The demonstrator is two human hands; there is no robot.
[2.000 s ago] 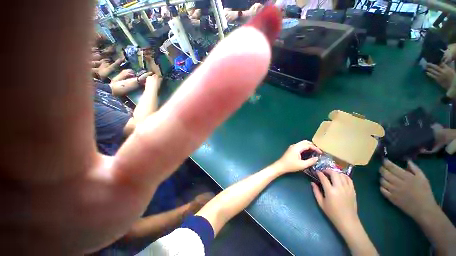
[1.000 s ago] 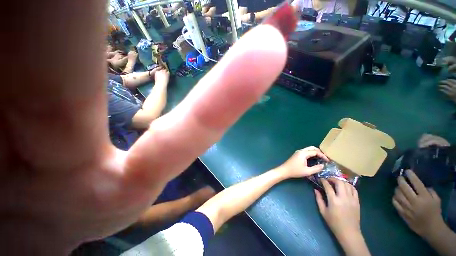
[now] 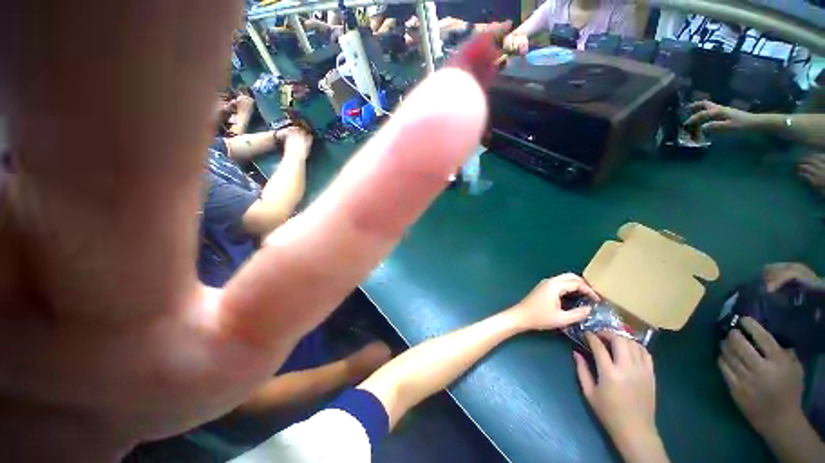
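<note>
An open carton (image 3: 573,335) lies on the green bench at the right, its tan lid (image 3: 653,277) folded back. Bagged contents (image 3: 601,318), shiny clear plastic with dark and some red, lie inside. My left hand (image 3: 556,303) holds the carton's left side, fingers curled over the corner and touching the bag. My right hand (image 3: 619,384) is at the front edge, fingers over the bag and thumb outside at the left. The hands hide parts of the carton and bag.
A large blurred hand, apparently another person's, covers the left side close to the camera. A brown-cased record player (image 3: 579,113) stands behind. At the right, a neighbour's hands hold a black carton (image 3: 769,316). Other people sit along the left; poles and cables stand there.
The view has shifted, so the bench things sit slightly lower and further right. My hands remain at the carton. A person's arm has reached in beside the record player at the upper right.
</note>
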